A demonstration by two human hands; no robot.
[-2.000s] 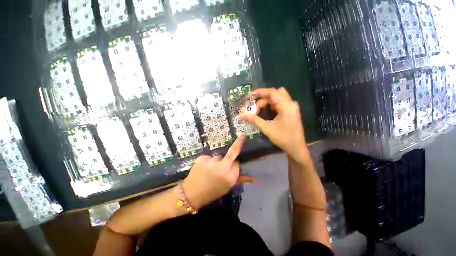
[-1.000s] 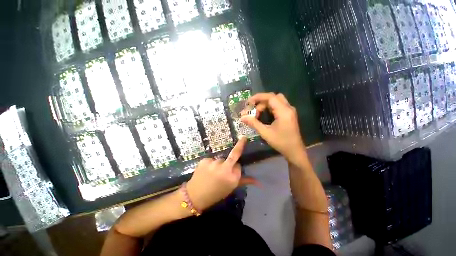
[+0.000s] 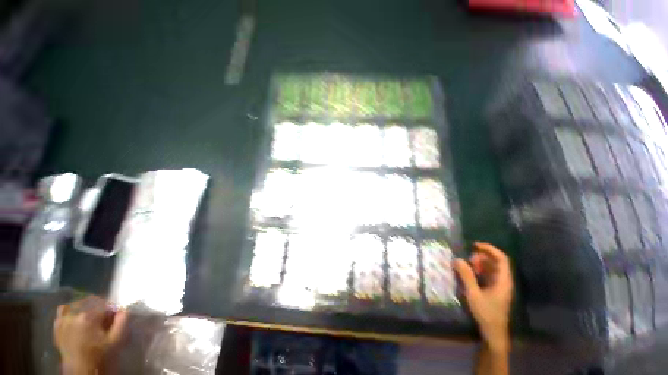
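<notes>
A clear blister tray [image 3: 258,220] lies flat on the dark green top. Its three nearer rows hold silvery covered boards [image 3: 439,272] under strong glare; its far row shows green circuit boards [image 3: 351,95]. My right hand [image 3: 485,282] is at the tray's near right corner, thumb and fingers curled close; whether it holds anything is too blurred to tell. My left hand [image 3: 89,329] is at the bench edge, at the lower end of the pile of silvery dome sheets [image 3: 157,238]; its grip is too blurred to tell.
A white-edged smartphone [image 3: 110,214] lies left of the sheet pile, with shiny clear packaging [image 3: 45,249] beyond it. Crumpled clear plastic [image 3: 187,348] is below the bench edge. A tall stack of filled trays [image 3: 597,157] stands at right. A red tray [image 3: 524,6] is at the far right.
The view has pulled back and blurred, now showing the whole tray, phone and red tray. My left hand has moved from the near right board to the sheet pile. My right hand is off the board's top.
</notes>
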